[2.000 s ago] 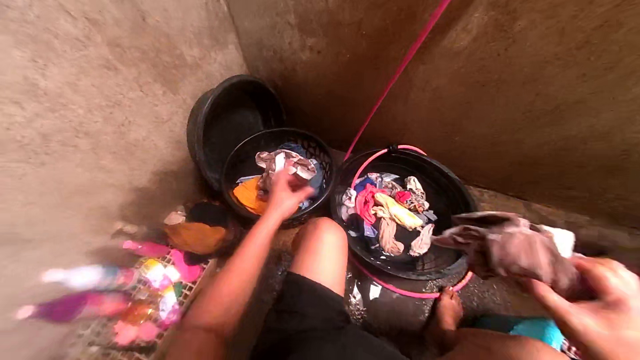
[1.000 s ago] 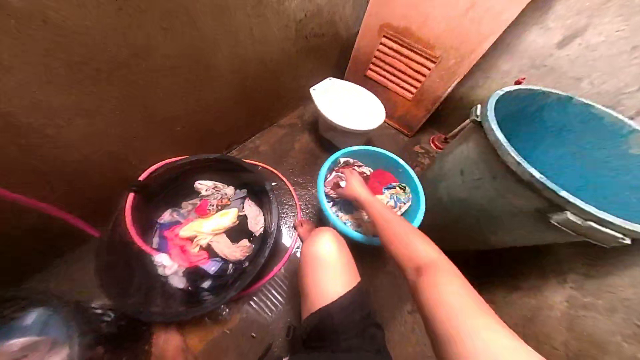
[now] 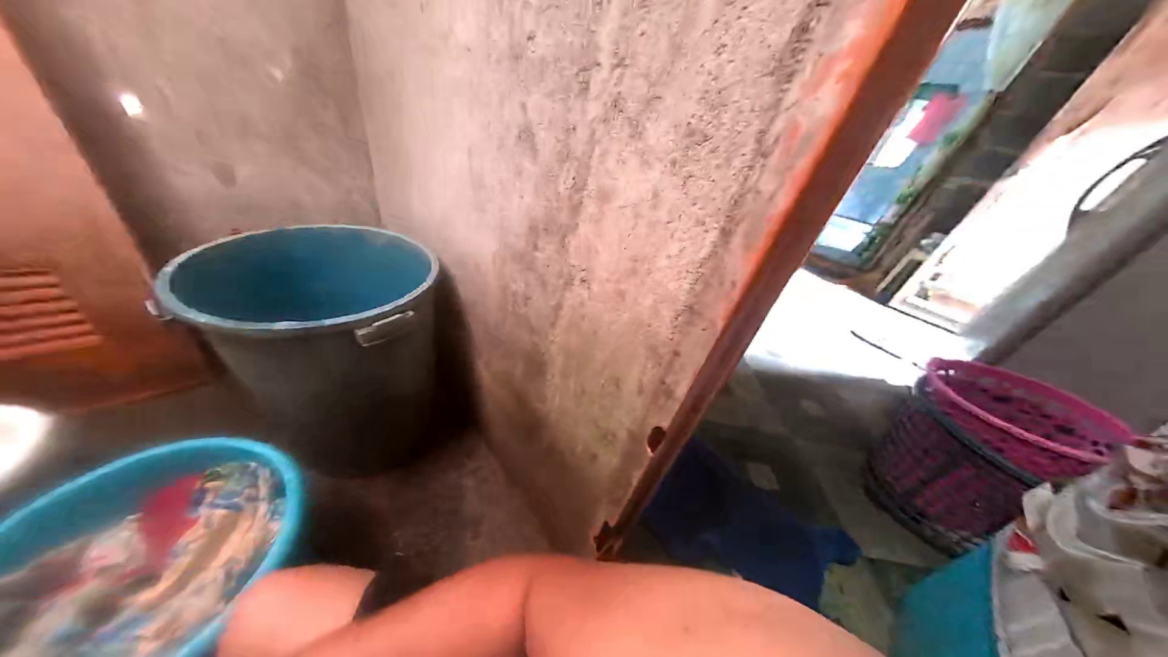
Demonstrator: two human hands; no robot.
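Observation:
Neither of my hands shows; a bare arm crosses the bottom edge, its hand out of frame. At the lower left a turquoise plastic basin holds a blurred heap of clothes, with a red piece among them. Beside my leg is the basin's near side. At the lower right, whitish and brown cloth or plastic lies by a turquoise object, cut off by the frame edge.
A large grey tub with a blue inside stands by the rough concrete wall. An orange door frame edges a bright doorway. Beyond it stand a pink basket and a dark blue cloth on the floor. An orange louvred panel is at left.
The view has swung far to the right, and the black tubs have left it. A second ago one hand was in the turquoise basin's clothes; no hand shows now.

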